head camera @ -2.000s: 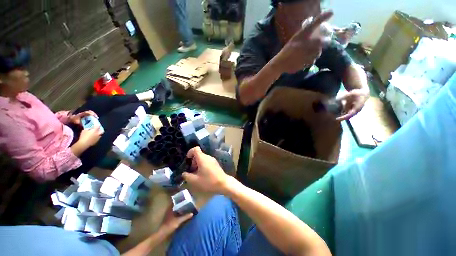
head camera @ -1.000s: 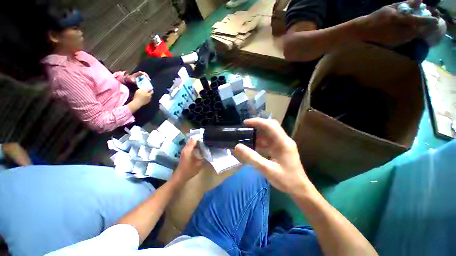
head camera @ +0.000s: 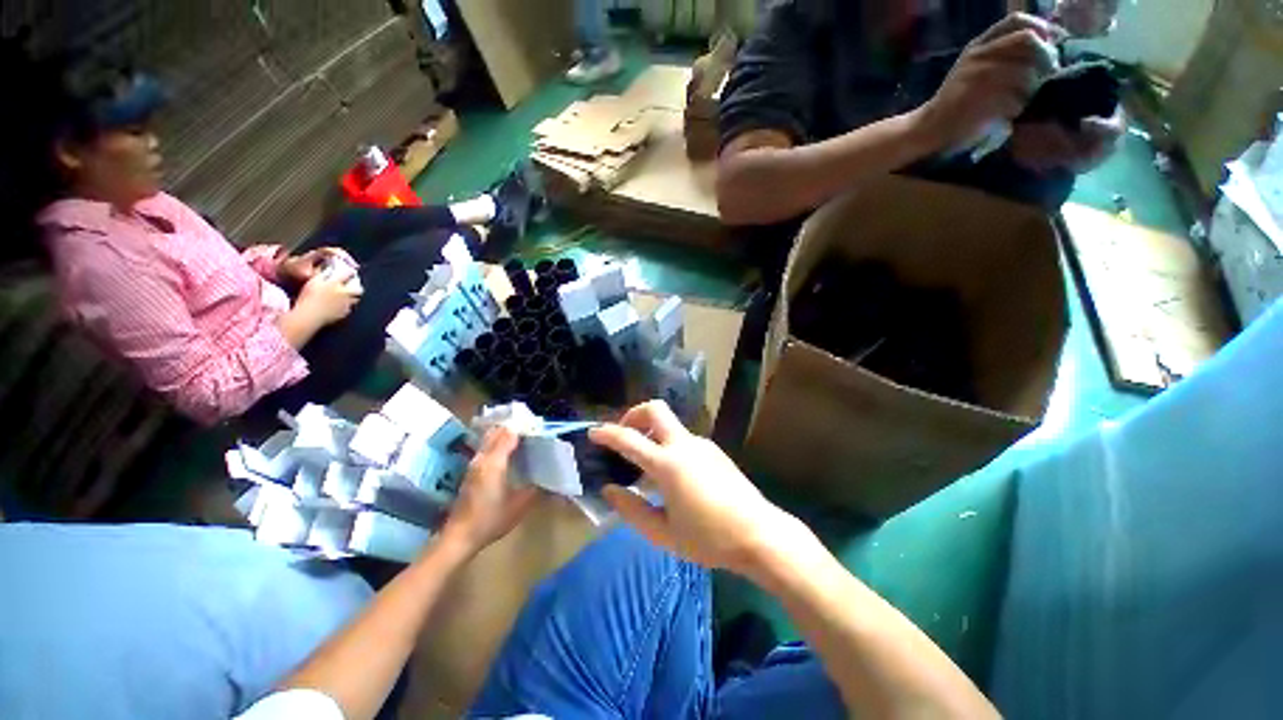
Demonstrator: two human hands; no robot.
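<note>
My left hand (head camera: 490, 492) holds a small white carton (head camera: 547, 461) above my lap, its open mouth facing right. My right hand (head camera: 685, 485) grips a black cylinder (head camera: 605, 461) whose left end is inside the carton's mouth; my fingers cover part of it. A group of open-flapped white cartons (head camera: 338, 485) lies left of my left hand. Beyond my hands, a cluster of black cylinders (head camera: 528, 345) stands upright between printed white cartons (head camera: 448, 326) on the left and more white cartons (head camera: 619, 312) on the right.
A large open brown box (head camera: 901, 408) with dark contents stands at right. A person in dark clothes behind it holds a whitish and dark item (head camera: 1065, 96). A person in a pink shirt (head camera: 169, 303) sits at left, holding a small white item. Flat cardboard (head camera: 661, 162) lies beyond.
Two seconds ago my right hand was at the cylinder cluster; one second ago it held a cylinder at the carton's mouth. Now the cylinder is partly inside. The view has also shifted.
</note>
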